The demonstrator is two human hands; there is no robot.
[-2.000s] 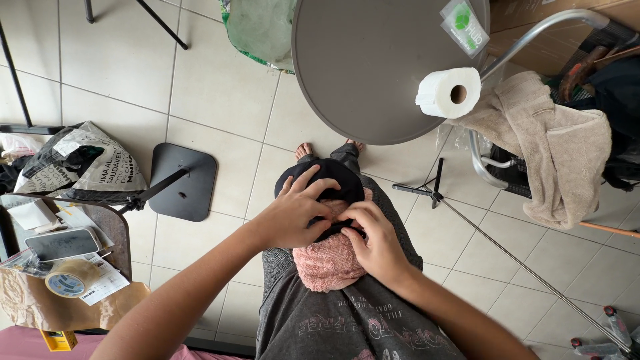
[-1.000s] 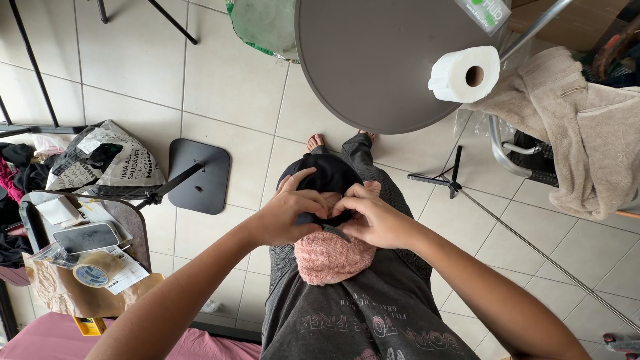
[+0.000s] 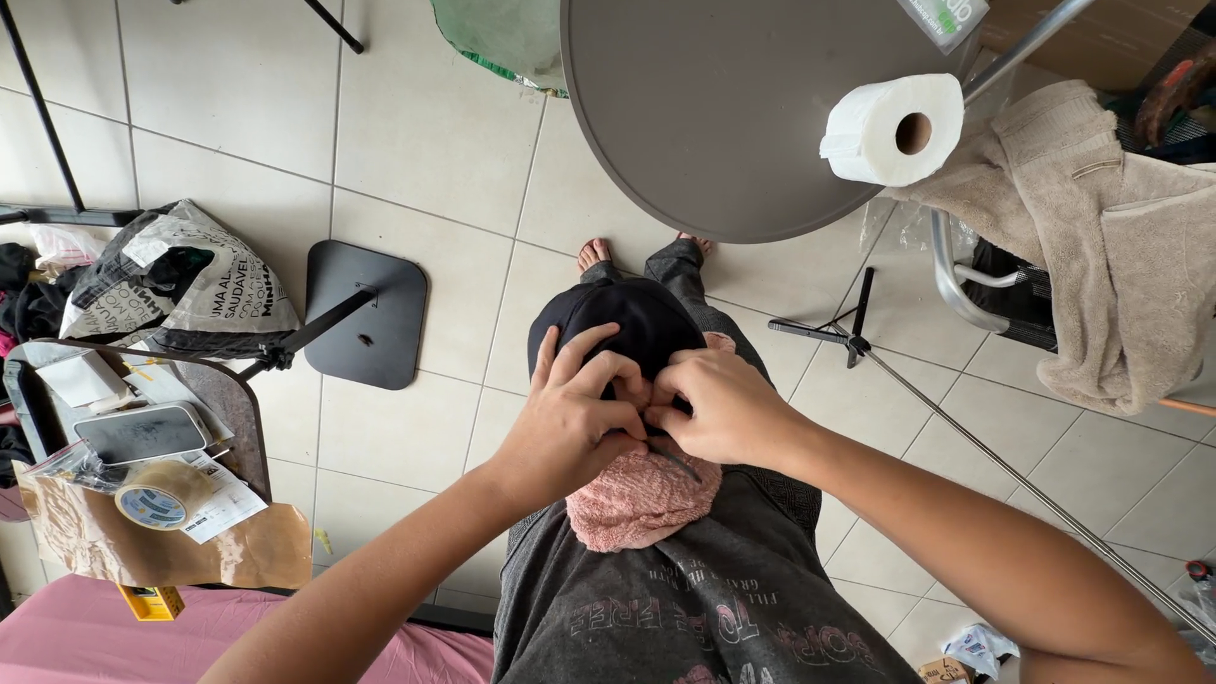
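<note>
A dark fabric cap (image 3: 617,318) lies over my lap, with a pink terry cloth (image 3: 641,503) below it against my grey printed T-shirt. My left hand (image 3: 579,404) rests spread over the cap's lower left side, its thumb and fingertips gripping near the opening at the cap's edge. From the right, my right hand (image 3: 717,404) pinches the cap's edge close to the left fingertips. A thin dark strap end pokes out over the pink cloth, just below the fingers. What lies between the fingertips is mostly hidden.
Ahead stands a round grey table (image 3: 712,123) bearing a paper roll (image 3: 893,130). A beige towel-like cloth (image 3: 1083,237) hangs over a chair at right, near a thin tripod stand (image 3: 858,345). At left, a small table holds a phone (image 3: 142,432) and a tape roll (image 3: 163,494).
Both hands stay at the cap's edge, their fingers slightly shifted. The dark strap end shows more plainly over the pink cloth than two seconds ago.
</note>
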